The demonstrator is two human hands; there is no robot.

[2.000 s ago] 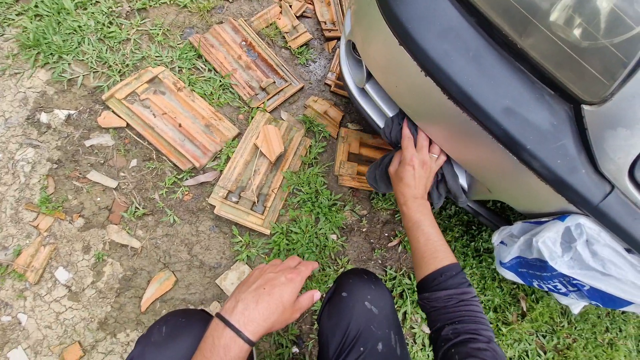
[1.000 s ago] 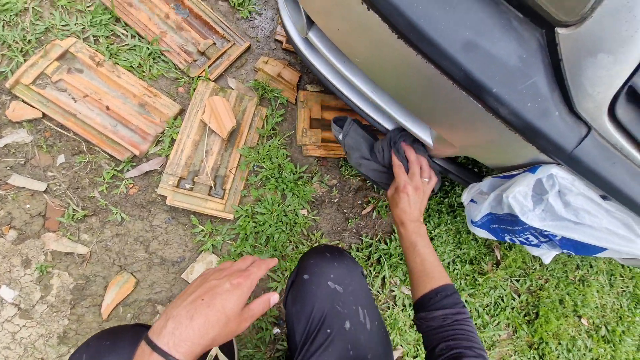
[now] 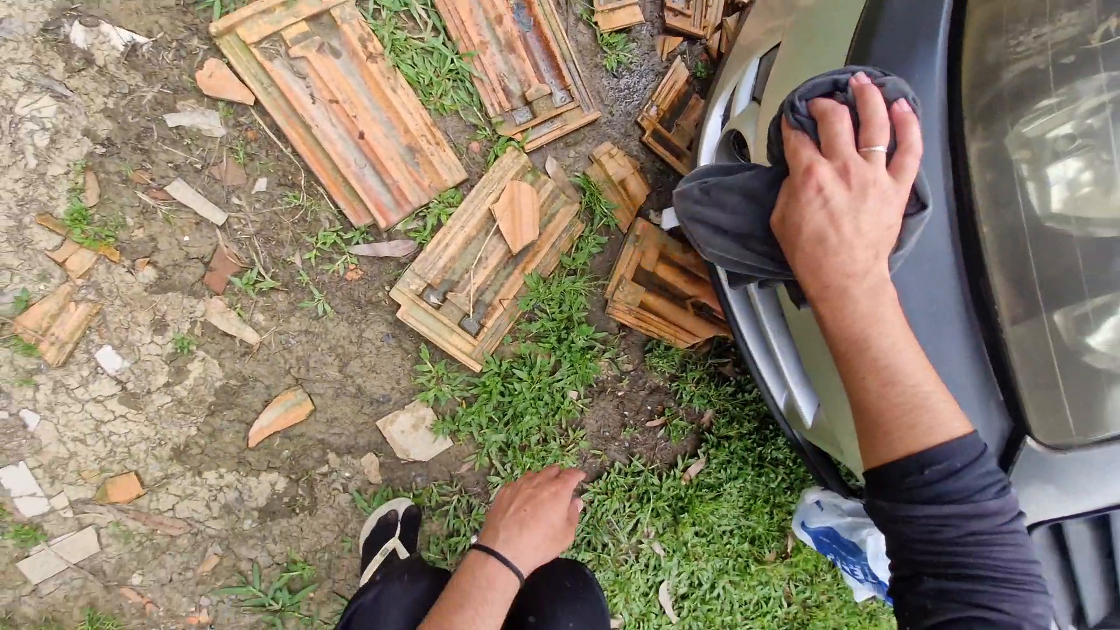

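Observation:
My right hand [image 3: 840, 188] presses a bunched dark grey cloth [image 3: 731, 214] onto the car's front bumper [image 3: 919, 324], left of the headlight [image 3: 1050, 201]. A ring shows on one of its fingers, and the cloth spreads out under the palm and past the fingertips. My left hand [image 3: 534, 516], with a dark band at the wrist, is over my knee at the bottom centre, holding no visible object. Its fingers point to the right and lie close together; the thumb is partly hidden.
Broken clay roof tiles [image 3: 490, 262] lie on the muddy ground and grass left of the car. A white and blue plastic bag [image 3: 844, 538] rests on the grass under the bumper, partly behind my right forearm. My sandalled foot [image 3: 389, 538] is at the bottom.
My right hand and the cloth have moved from the bumper's lower edge up onto its upper part, nearer the headlight. The left hand stays by my knee. The view has shifted.

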